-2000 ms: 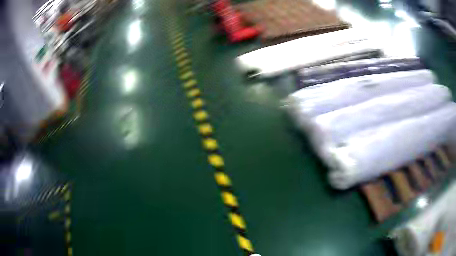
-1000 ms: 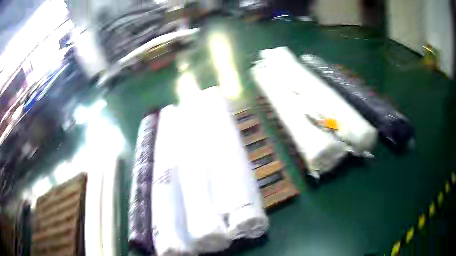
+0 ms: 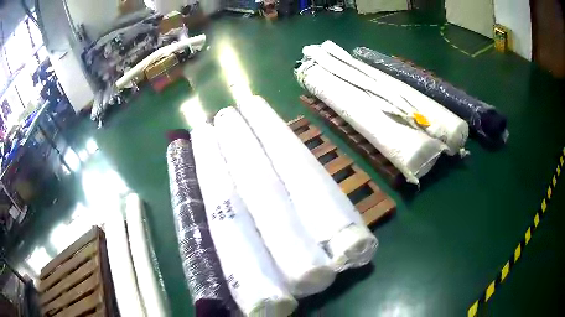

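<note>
Neither of my hands is in the picture. Nearest in front of me, three thick white wrapped fabric rolls [image 3: 272,198] lie side by side on a wooden pallet [image 3: 353,176]. A dark, plastic-wrapped roll [image 3: 189,229] lies along their left side. To the right, white rolls [image 3: 372,105] with an orange tag [image 3: 421,119] lie on another pallet [image 3: 362,148]. A dark wrapped roll [image 3: 446,99] lies beyond them.
Thin white rolls [image 3: 139,254] and a wooden pallet [image 3: 74,278] are at the lower left. Yellow-black tape [image 3: 526,235] crosses the green floor [image 3: 433,247] at the right. Grey bundles [image 3: 130,52] are heaped at the back left, beside a cardboard box [image 3: 162,67].
The view has swung to the right from the taped aisle to the fabric rolls, and the picture is now sharper. The tape line now shows at the right edge.
</note>
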